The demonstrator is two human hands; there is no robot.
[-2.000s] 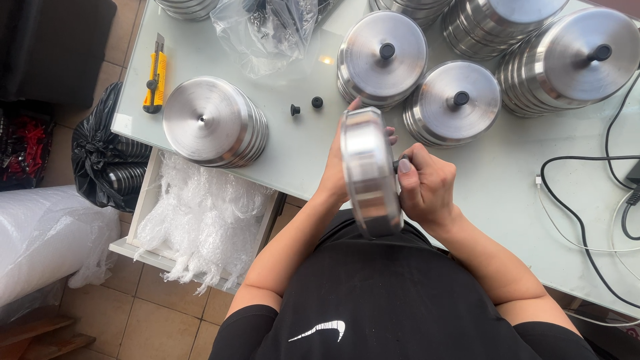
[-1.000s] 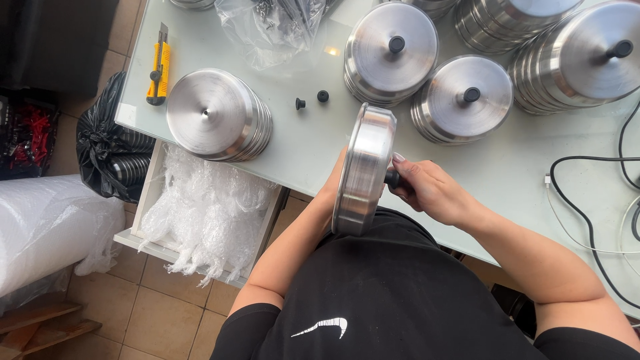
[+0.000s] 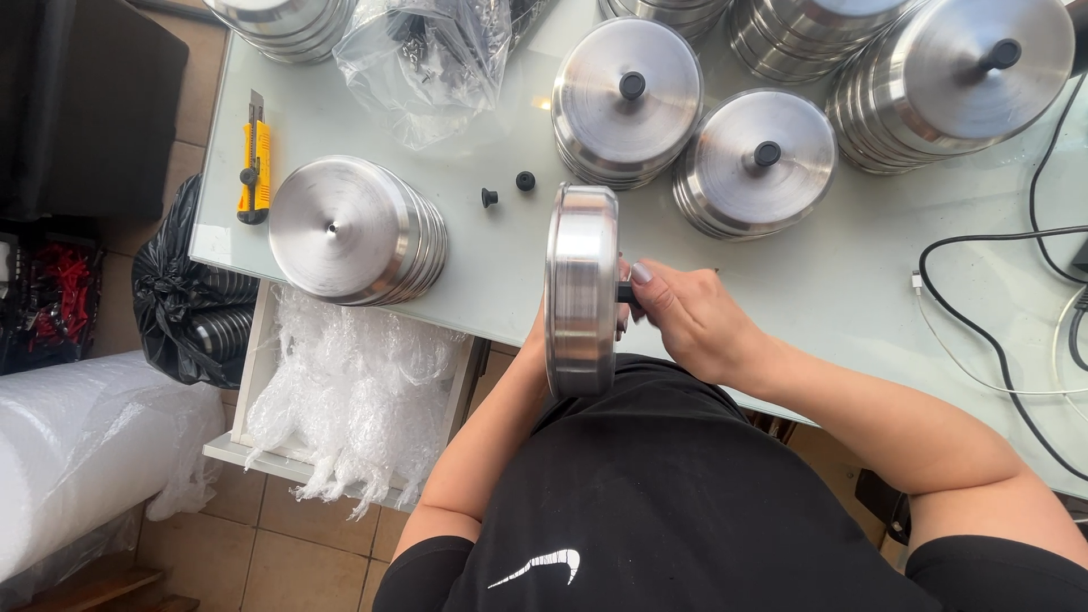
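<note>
A round stainless steel lid [image 3: 581,293] is held on edge in front of my shirt. My left hand [image 3: 537,340] grips it from behind, its fingers mostly hidden by the metal. The fingers of my right hand [image 3: 693,310] close on the black knob [image 3: 627,294] at the lid's centre. Two small black knob parts [image 3: 525,181] lie on the table to the upper left of the lid. Farther left, a stack of steel lids [image 3: 340,228] has a bare centre hole on top. Beyond my hands, steel stacks topped with black knobs [image 3: 767,155] stand close together.
A yellow utility knife [image 3: 256,166] with its blade out lies near the glass table's left edge. Bubble wrap [image 3: 348,391] spills from a drawer below. A clear plastic bag [image 3: 425,68] sits at the back, cables [image 3: 977,331] at the right. A bubble wrap roll [image 3: 76,450] is at lower left.
The lid was tilted two seconds ago and is now nearly upright, edge-on to the view. My right hand has stayed at its knob, with the fingers shifting slightly.
</note>
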